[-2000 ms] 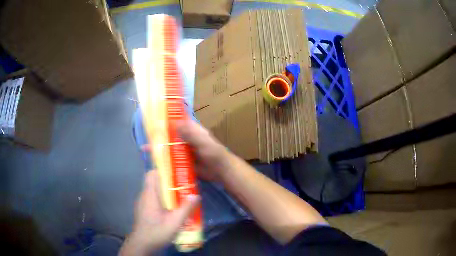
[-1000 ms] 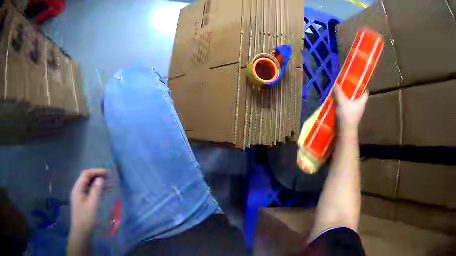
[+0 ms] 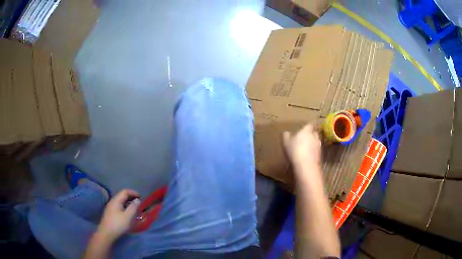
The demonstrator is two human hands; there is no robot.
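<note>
My right hand is slightly blurred, with its fingers apart, over the stack of flat cartons, just left of the tape. It seems empty. A yellow-orange tape roll on a blue and orange tape dispenser lies on the ribbed carton edges. The red-orange label sheets lie beside the right side of the stack, their lower end partly hidden by my forearm. My left hand is beside my left thigh with loosely curled fingers; whether it holds something small is unclear.
A red stool is under my legs. A blue plastic lattice is right of the stack. Large brown cartons stand at the right and flat cartons at the left. A dark bar crosses the lower right. A blue stool is at the upper right.
My right hand has let go of the label sheets, now beside the stack, and has moved left to the tape. My left hand stays low by the thigh. The view has shifted.
</note>
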